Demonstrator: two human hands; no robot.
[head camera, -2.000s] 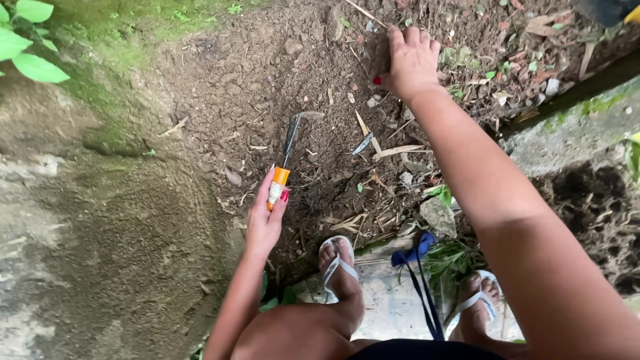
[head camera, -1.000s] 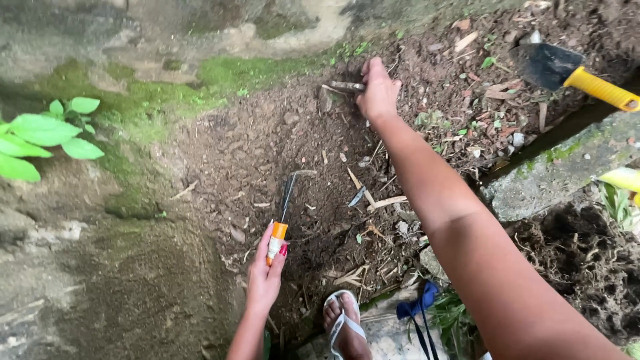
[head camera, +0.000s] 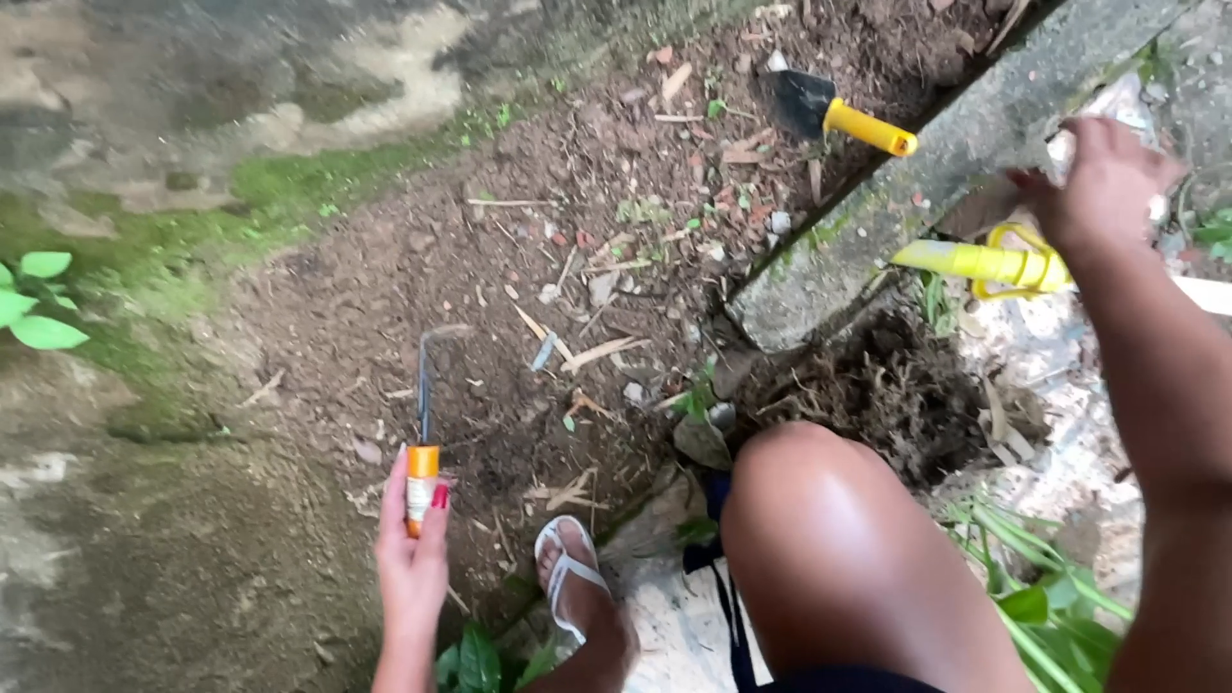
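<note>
My left hand (head camera: 416, 539) is closed around the orange handle of a small hand tool (head camera: 424, 395) with a thin metal shaft and a bent tip, held just over the brown soil (head camera: 337, 318). My right hand (head camera: 1107, 188) is out at the far right over the paved ground, slightly blurred, its fingers spread; whether anything is between them I cannot tell. Close below it lies a yellow plastic spout-like piece (head camera: 982, 265). A hand trowel (head camera: 818, 108) with a black blade and a yellow handle lies on the soil at the upper middle.
A concrete curb (head camera: 866, 231) runs diagonally beside the bed. A mossy wall (head camera: 318, 106) borders the soil at the upper left. Dark roots and soil (head camera: 895, 395) are heaped near my knee. Green leaves (head camera: 1049, 597) are at the lower right, and my sandaled foot (head camera: 573, 577) stands at the bed's edge.
My right hand has left the soil by the mossy wall, where it touched a stick-like piece, and moved right past the curb. My left hand still holds the tool. The view has shifted right.
</note>
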